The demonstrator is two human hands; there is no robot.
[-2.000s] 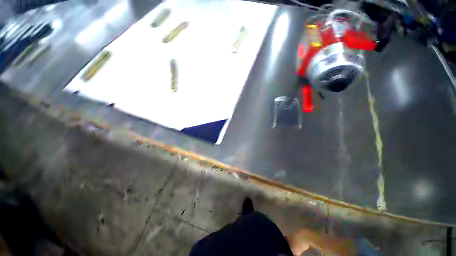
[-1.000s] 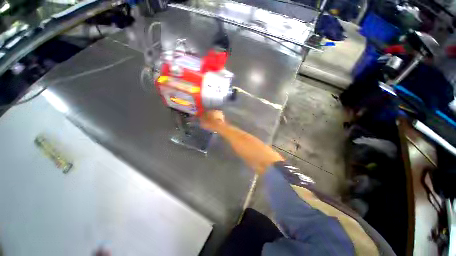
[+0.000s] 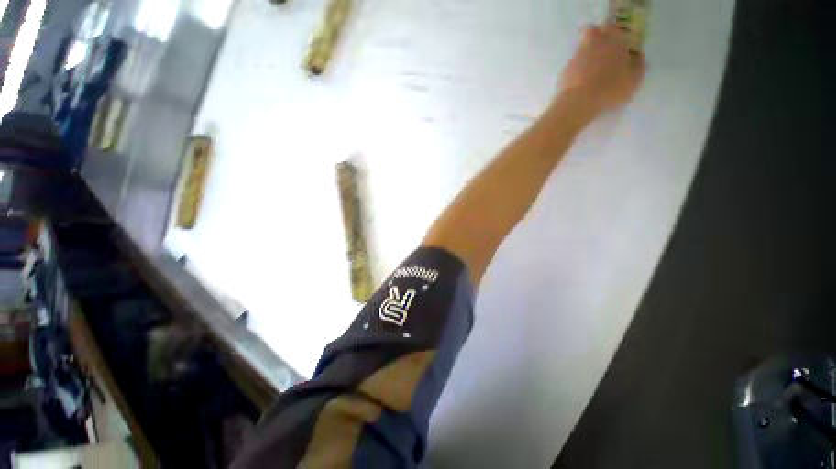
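Note:
A large white paper sheet (image 3: 532,302) covers the work on the table. My left hand (image 3: 602,69) reaches across it from the lower left, in a dark sleeve. Its fingers close on the near end of a brown-yellow cloth weight (image 3: 631,16) at the top right, which is cut off by the picture's edge. Other weights lie on the paper: one (image 3: 355,234) beside my forearm, one (image 3: 194,181) near the left edge and one (image 3: 328,35) at the top. My right hand is out of the picture.
A metal machine part (image 3: 786,412) stands at the bottom right on the dark table surface (image 3: 669,357). Another weight (image 3: 110,124) lies on bare table at the left. The table's edge (image 3: 225,353) runs down the lower left, with dark items beyond it.
The view has swung from the red machine back over the paper. The hand seen on the machine is out of view. My left hand has come in and taken hold of a weight.

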